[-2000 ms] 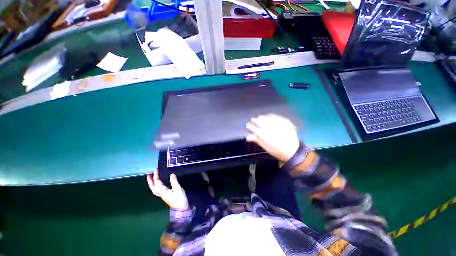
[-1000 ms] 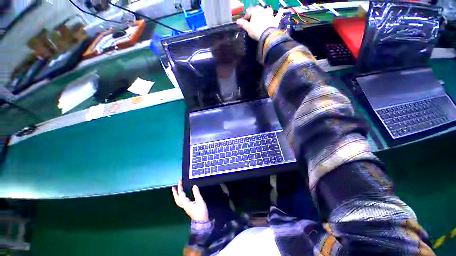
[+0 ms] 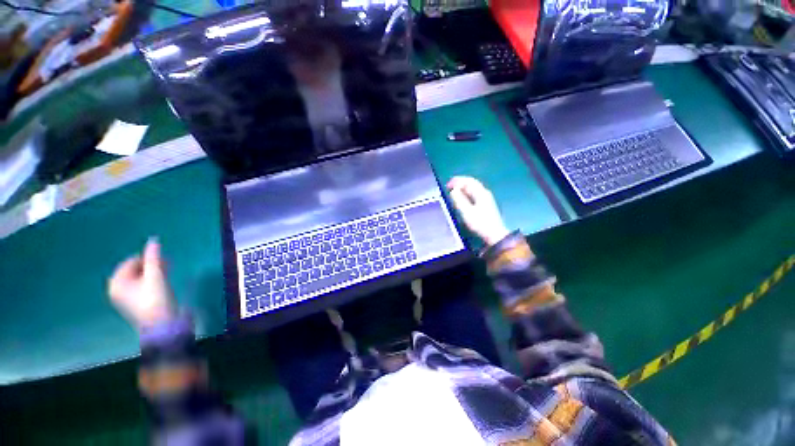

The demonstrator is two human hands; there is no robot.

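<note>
An open laptop (image 3: 327,209) stands in front of me on a thin black mat, its glossy dark screen (image 3: 296,87) upright, with reflections on it. The keyboard (image 3: 331,261) has a smooth dark rectangle (image 3: 432,229) at its right. My left hand (image 3: 142,283), slightly blurred, is apart from the laptop on its left side and holds nothing visible. My right hand (image 3: 476,207) is at the laptop's right edge, fingers partly curled; whether it touches the edge or holds something small is unclear.
A second open laptop (image 3: 610,131) with film on its screen (image 3: 597,39) stands to the right. A small dark stick (image 3: 464,136) lies between the laptops. Another dark laptop (image 3: 758,91) lies far right. A pale rail (image 3: 166,155) runs behind, with papers and a red object beyond.
The laptop's lid has gone from nearly closed to open. My right hand has left the screen's top and come down to the right edge. My left hand has moved left and up from the front corner.
</note>
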